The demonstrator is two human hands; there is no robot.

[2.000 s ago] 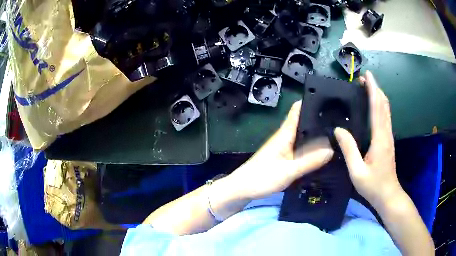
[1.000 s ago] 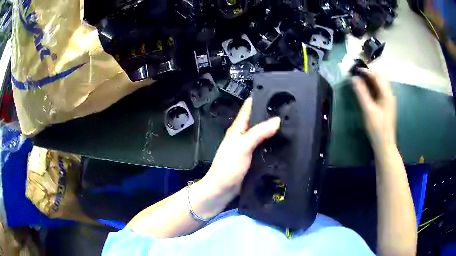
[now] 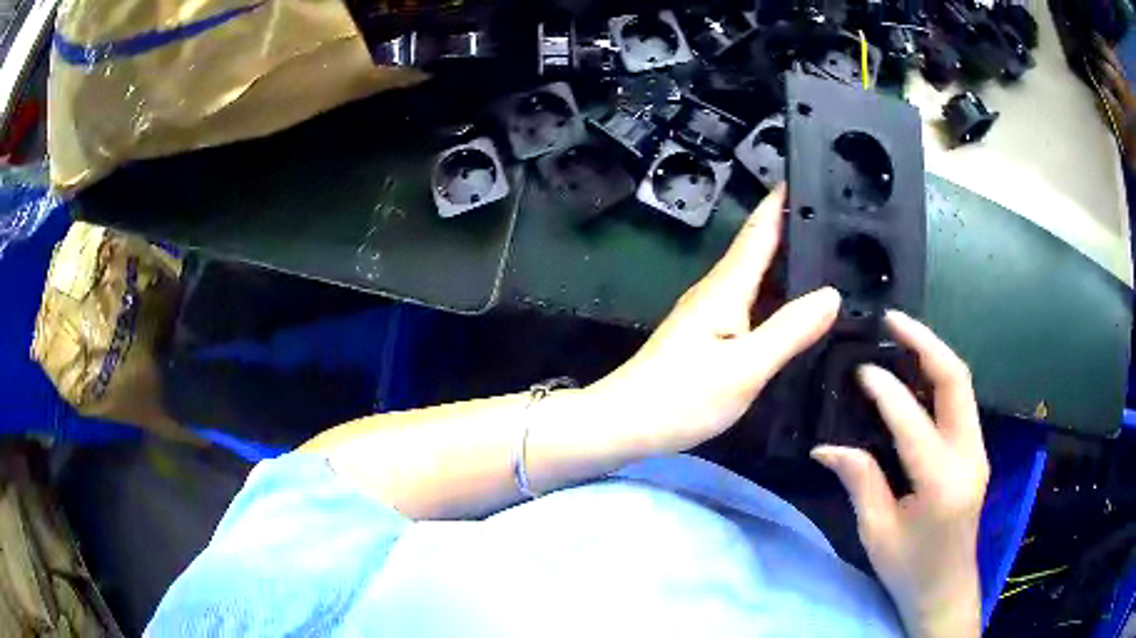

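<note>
A long black power strip housing point(image 3: 812, 268) is held upright over the bench edge, its far end over the bench. Two round sockets show in its upper part. A yellow wire point(image 3: 863, 60) sticks up at its far end. My left hand point(image 3: 735, 337) grips its left side, thumb on the face below the second socket. My right hand point(image 3: 922, 461) holds a dark socket insert point(image 3: 855, 396) against the lower part of the housing. The fingers partly hide the insert, and I cannot tell if it is seated.
Loose grey and black socket inserts point(image 3: 468, 177) lie on the green bench point(image 3: 623, 268). One black insert point(image 3: 968, 116) lies on a pale sheet point(image 3: 1046, 156). A tan sack point(image 3: 224, 94) stands at left. A smaller bag point(image 3: 106, 324) and blue bin point(image 3: 1015, 511) are below.
My right hand has come back from the loose inserts at upper right to the housing, now with an insert. The housing has shifted right and up in view. One fewer insert shows at upper right.
</note>
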